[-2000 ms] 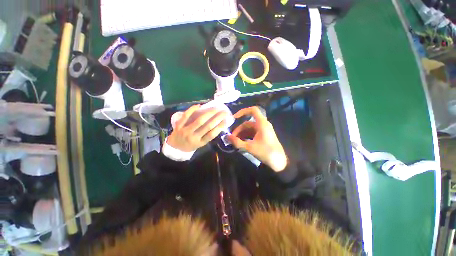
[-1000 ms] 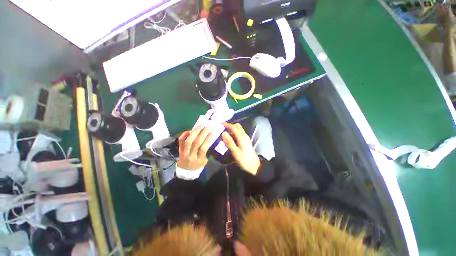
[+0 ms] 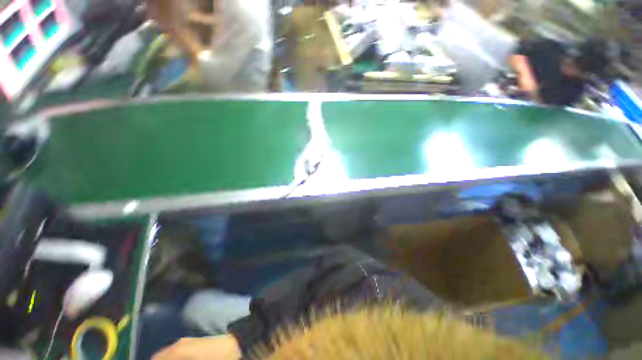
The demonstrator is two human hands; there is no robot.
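Observation:
The picture is blurred. My right hand (image 3: pixel 197 349) shows only in part at the bottom left, cut off by the lower edge, so its fingers and anything in them are hidden. My left hand is out of the picture. A white label strip (image 3: pixel 316 130) lies across the green conveyor belt (image 3: pixel 211 144). The white mouse (image 3: pixel 88 291) and the yellow tape roll (image 3: pixel 93 340) lie on the bench at the lower left. No camera shows near my hand.
The belt's metal edge (image 3: pixel 246 197) runs across the middle. Beyond the belt are trays of white parts (image 3: pixel 405 42) and a person in dark clothing (image 3: pixel 552 70). Below the belt at right stand a brown box (image 3: pixel 457 256) and a pile of white-and-dark parts (image 3: pixel 545 256).
The view has swung to the right, along the belt. The row of cameras, the keyboard and my left hand have left the picture; my right hand is now at the lower edge.

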